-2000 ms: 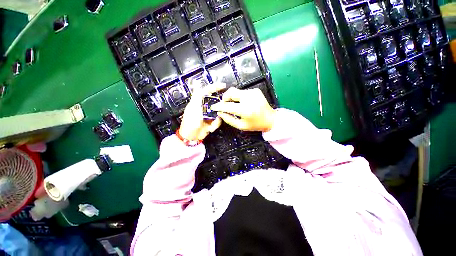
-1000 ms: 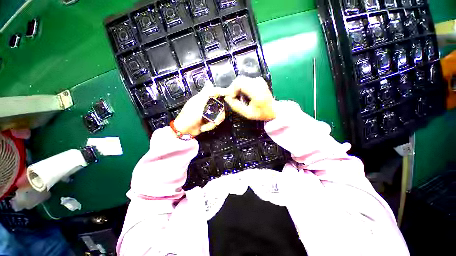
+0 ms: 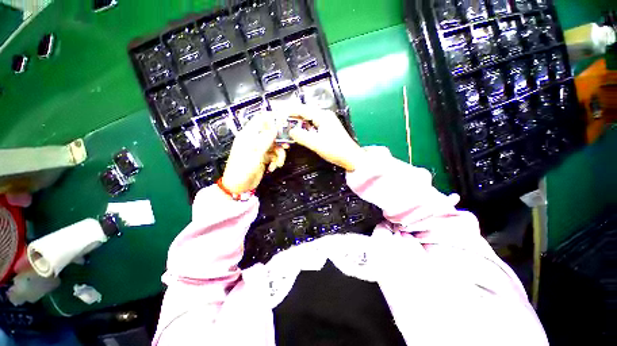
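Observation:
My left hand (image 3: 252, 152) holds a small dark unit (image 3: 286, 130) with a pale edge in its fingers. My right hand (image 3: 323, 137) is at the unit's right side, its fingertips touching it; whether it holds a separate part cannot be told. Both hands are over the black blister tray (image 3: 215, 88) in front of my body. Many of its pockets hold dark square units, and a few pockets are empty. My hands and forearms hide some of the middle pockets.
A second filled black tray (image 3: 501, 94) lies at the right, with a thin pale rod (image 3: 407, 125) between the trays. An orange fixture (image 3: 598, 98) stands far right. At left are spare units (image 3: 120, 171), white paper (image 3: 134, 212), a white roll (image 3: 66, 247) and a red fan (image 3: 9, 238).
My hands have come closer together at the unit; a second ago the right hand was apart from it and the unit showed face up. The whole view has shifted slightly.

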